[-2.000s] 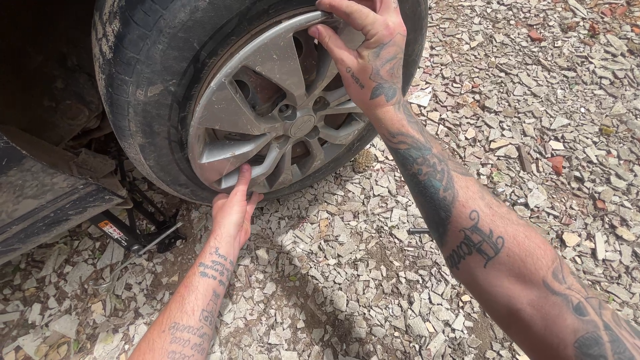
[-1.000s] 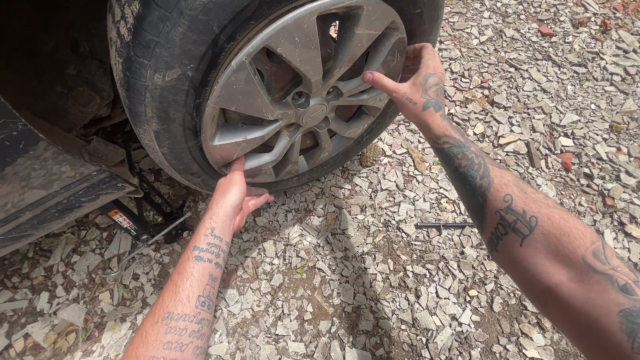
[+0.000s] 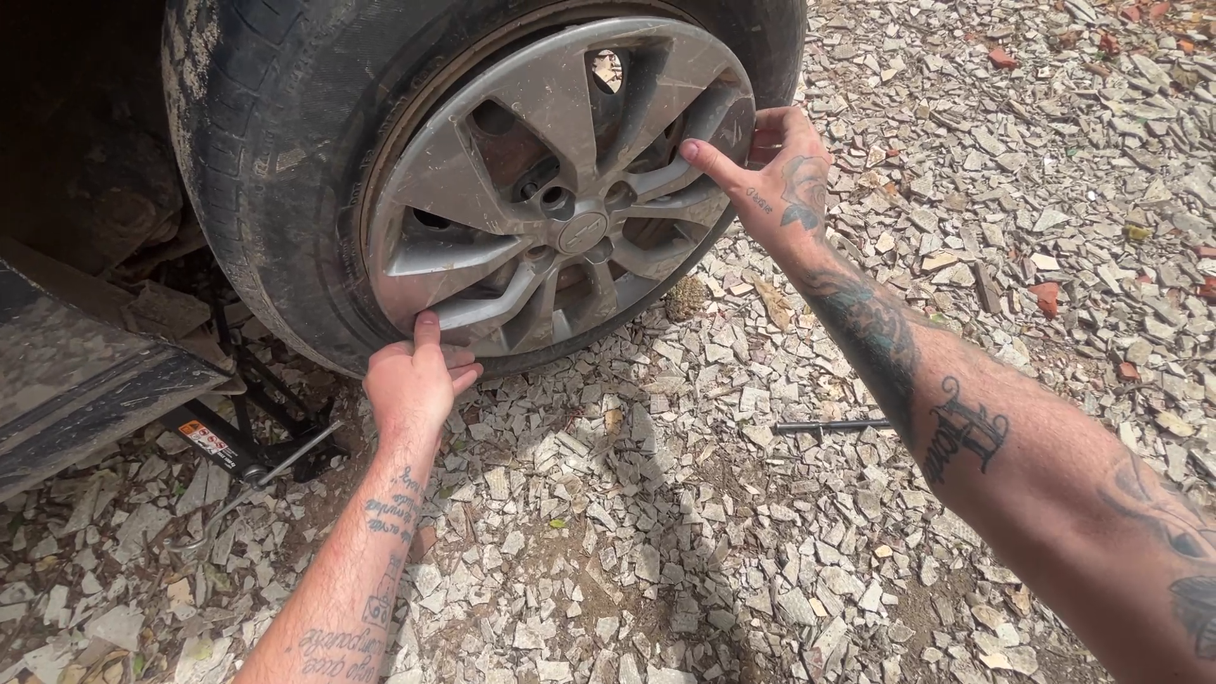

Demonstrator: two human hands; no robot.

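A dusty silver multi-spoke wheel cover (image 3: 581, 233) sits against a car wheel whose black tire (image 3: 285, 180) is smeared with dried mud. The cover looks tilted, with a gap to the rim along its upper left. At its lower left edge, my left hand (image 3: 418, 380) grips it, the thumb on the face and the fingers curled below. My right hand (image 3: 774, 176) holds the right edge, thumb on a spoke and fingers behind, partly hidden. Wheel bolt holes show around the centre cap.
A black scissor jack (image 3: 223, 442) with a metal crank rod (image 3: 299, 454) stands under the car's dirty sill (image 3: 104, 380) at the left. On the broken stone chips (image 3: 589, 532) lies a dark metal bar (image 3: 826, 427), partly behind my right forearm.
My right hand has moved from the top of the wheel cover down to its right edge. My left hand stays at the lower left.
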